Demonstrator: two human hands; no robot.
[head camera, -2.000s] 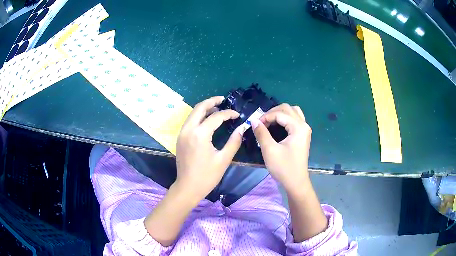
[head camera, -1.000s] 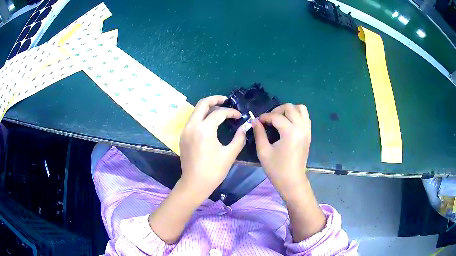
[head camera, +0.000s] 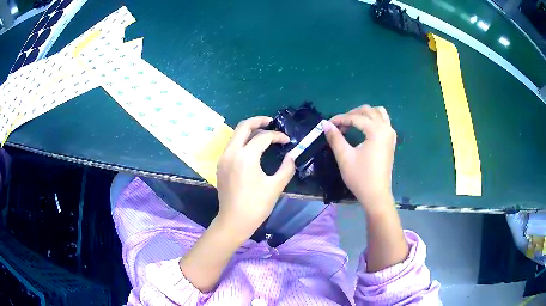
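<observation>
A black plastic housing lies on the green bench near its front edge, between my hands. A narrow white adhesive strip runs diagonally over it. My left hand pinches the strip's lower left end by the thumb, its fingers against the housing's left side. My right hand pinches the strip's upper right end between thumb and index finger. Whether the strip touches the housing cannot be told. The hands partly hide the housing.
Adhesive sheets with greenish marks overlap at left, one's yellow end near my left hand. A loose yellow strip lies at right, beside another black part at the back. A dark crate stands lower left, below the bench edge.
My right hand has moved right and slightly up, away from my left hand. More of the white strip now shows between them. More of the housing's lower part shows.
</observation>
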